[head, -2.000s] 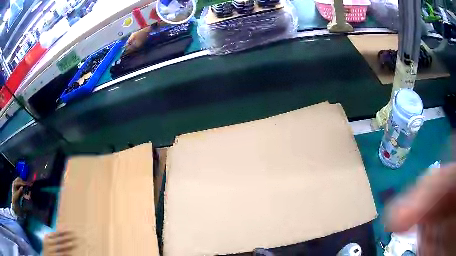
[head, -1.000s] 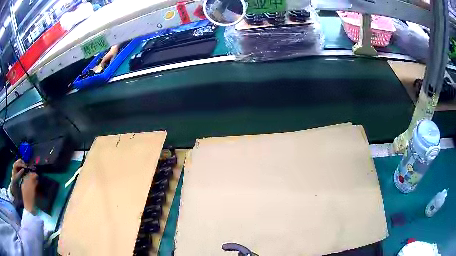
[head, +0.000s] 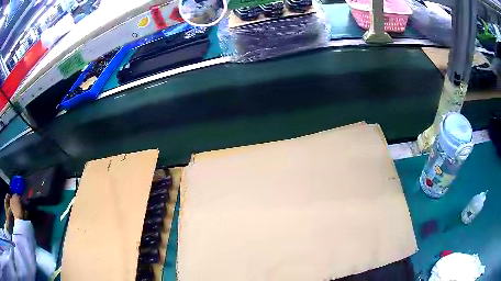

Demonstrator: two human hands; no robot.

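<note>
A large tan cardboard sheet point(head: 291, 206) lies in front of me, with a black edge point(head: 384, 271) under its near right corner. A narrower cardboard sheet point(head: 107, 219) lies at the left. Along its right side a row of several black parts point(head: 151, 225) shows on another piece of cardboard; the sheet may hide more of them. A small white squeeze bottle point(head: 474, 207) is on the teal bench at the right. A white crumpled cloth point(head: 456, 269) is at the lower right. Neither of my hands is in view.
A drinking bottle point(head: 446, 156) stands at the right beside a metal post point(head: 460, 60). A dark green belt point(head: 247, 104) runs behind the cardboard. Beyond it are a blue bin point(head: 90, 88) and a plastic-wrapped stack point(head: 274, 41). Another person's hands point(head: 15, 208) are at the far left.
My blurred right hand and the hand on the left sheet have left the view. The row of black parts beside that sheet is now exposed. The dark curved thing at the bottom edge is gone.
</note>
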